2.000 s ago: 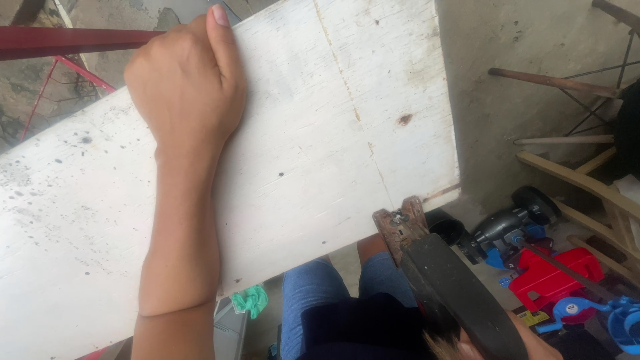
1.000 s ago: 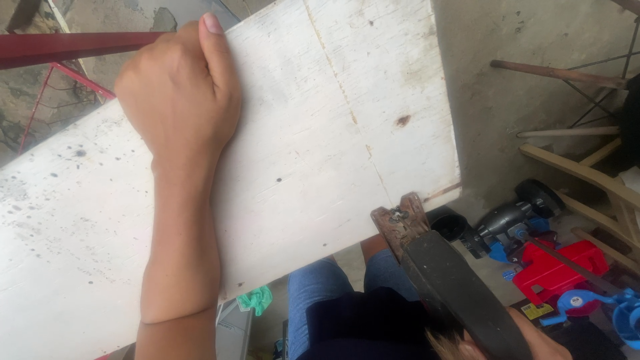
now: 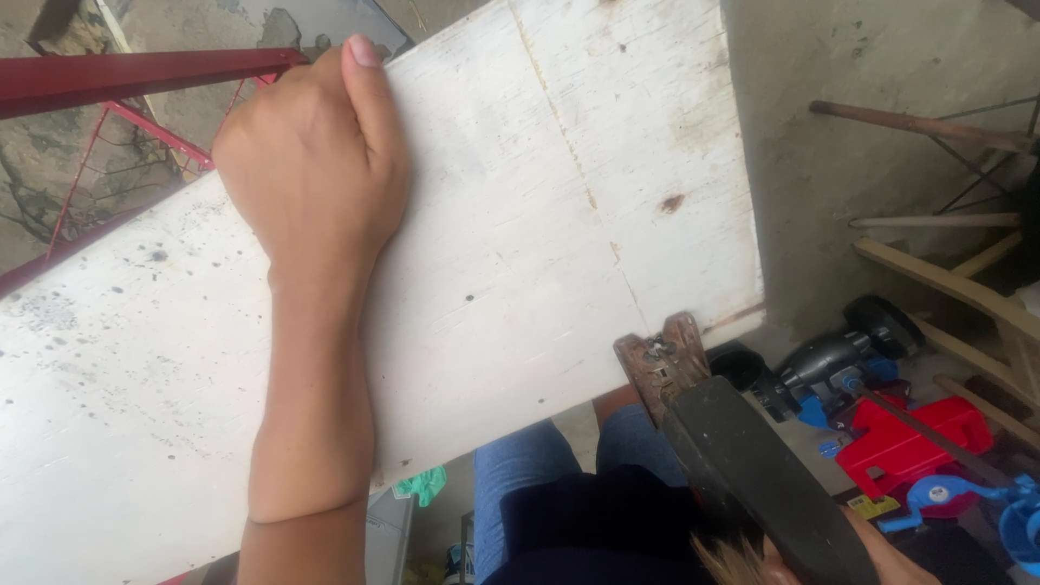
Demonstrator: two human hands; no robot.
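A white-painted wooden board (image 3: 504,268) with a faint brown line across it lies slantwise before me. My left hand (image 3: 317,138) grips its far edge, fingers curled over and out of sight, forearm across the board. At the near edge a jigsaw (image 3: 751,471), with a dark body and a rusty metal base plate, rests on the board where the line meets the edge. My right hand (image 3: 877,552) is shut on the jigsaw's handle, mostly hidden behind the tool's body. The blade cannot be seen clearly.
A red metal frame (image 3: 146,77) stands at the upper left, beyond the board. On the right lie red plastic parts (image 3: 918,443), a black wheel (image 3: 881,325) and wooden bars (image 3: 951,280). A green cloth or bag (image 3: 424,485) shows under the near edge, beside my legs in denim.
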